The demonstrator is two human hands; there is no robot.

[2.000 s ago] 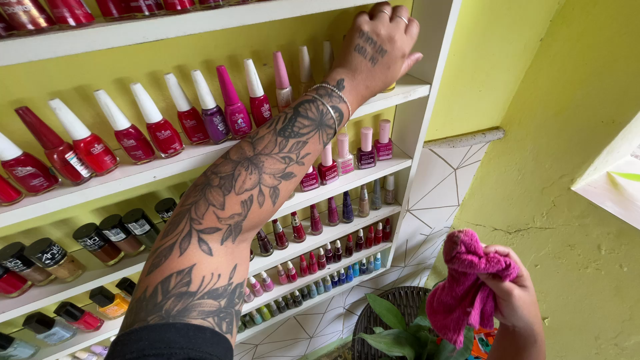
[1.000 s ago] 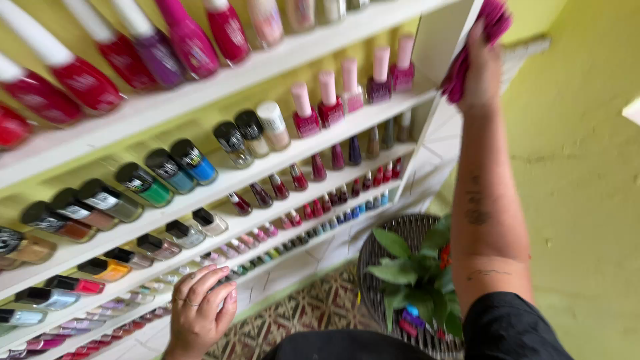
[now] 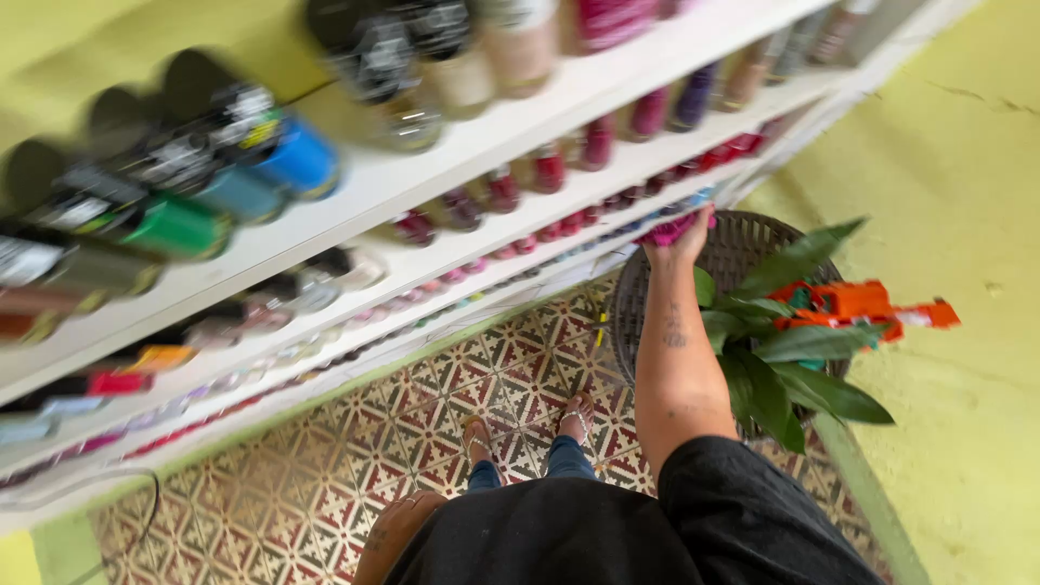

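Note:
My right hand reaches down to the right end of a low white shelf, closed on a bunched magenta cloth, which lies against the shelf's edge. Part of the cloth is hidden by the hand. My left hand hangs low beside my black shirt; its fingers are mostly hidden, so its grip does not show. Rows of nail polish bottles stand on the white shelves, among them a blue bottle and a green bottle, blurred at the upper left.
A dark woven basket or stand with a leafy green plant and an orange object is right of my forearm. My feet are on the patterned tile floor. A thin cable lies at the lower left.
My right hand with the magenta cloth has gone from the upper part of the shelf unit's right side down to a low shelf. My left hand has dropped beside my body. The view has tilted down.

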